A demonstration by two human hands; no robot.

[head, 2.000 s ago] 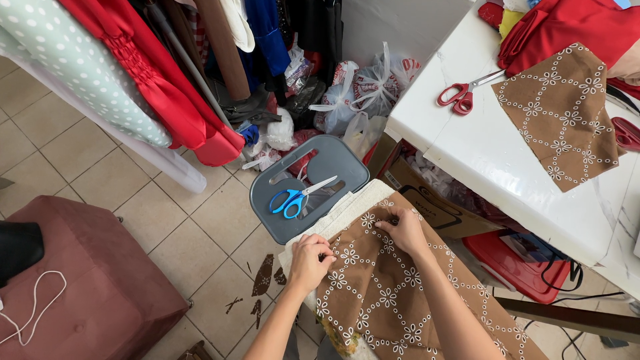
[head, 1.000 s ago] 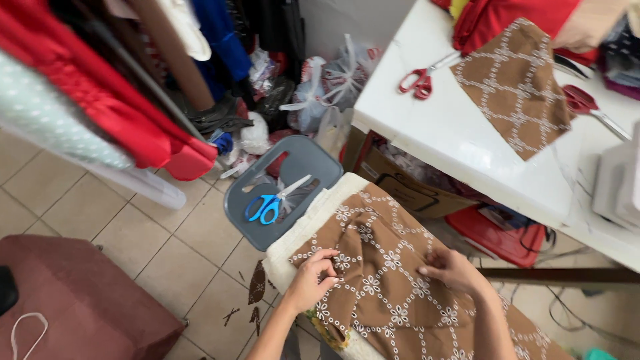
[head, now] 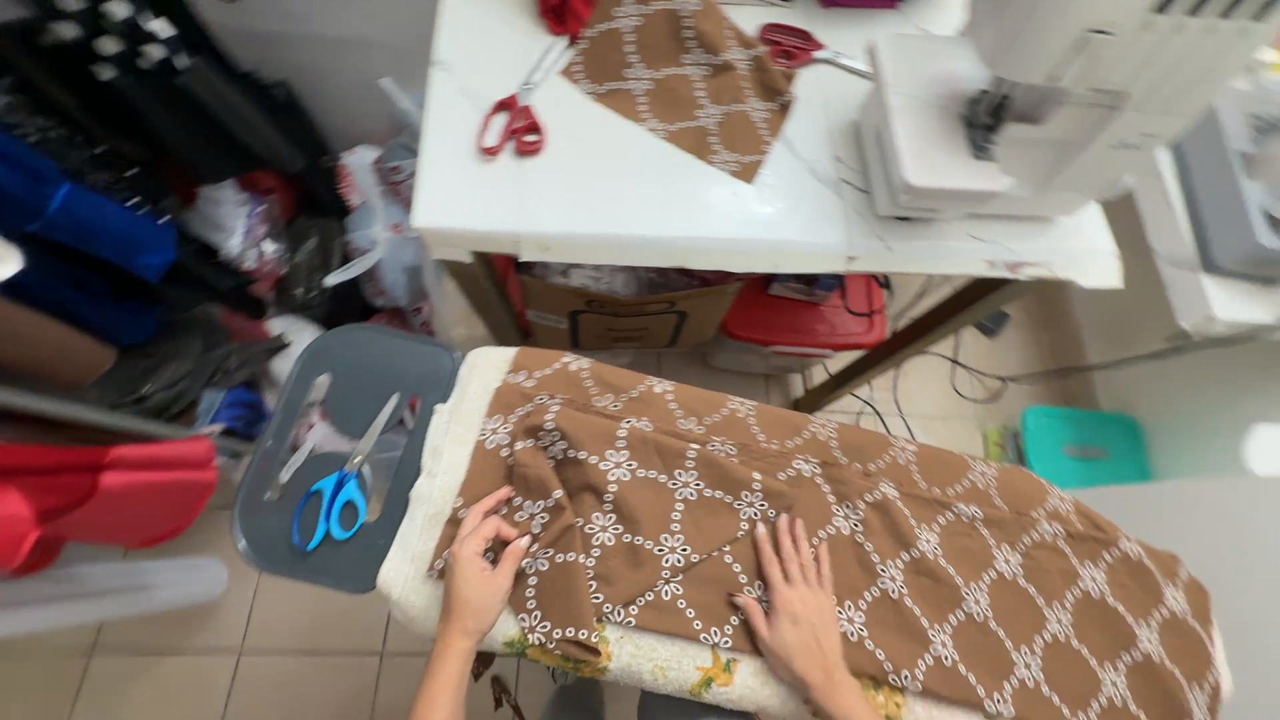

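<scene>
Brown fabric with white flower and ring embroidery (head: 690,480) lies over a padded ironing board with a cream cover (head: 440,480). At the fabric's left end, my left hand (head: 483,560) has thumb and forefinger close together at a fold; whether cloth is pinched between them is unclear. My right hand (head: 797,600) rests flat on the cloth near the front edge, fingers spread, holding nothing. Blue-handled scissors (head: 340,500) lie on the grey slotted rest (head: 262,510) at the board's left end.
Behind stands a white table (head: 640,215) with red-handled scissors (head: 515,125), a matching brown fabric piece (head: 690,90) and a sewing machine (head: 940,130). Beneath are a cardboard box (head: 620,315) and red-lidded container (head: 805,320). Clothes (head: 100,490) hang at left; cables (head: 960,375) trail right.
The view has swung right, bringing the sewing machine into sight. My right hand has moved away from my left along the fabric and now lies flat on it. The cloth spreads along the board.
</scene>
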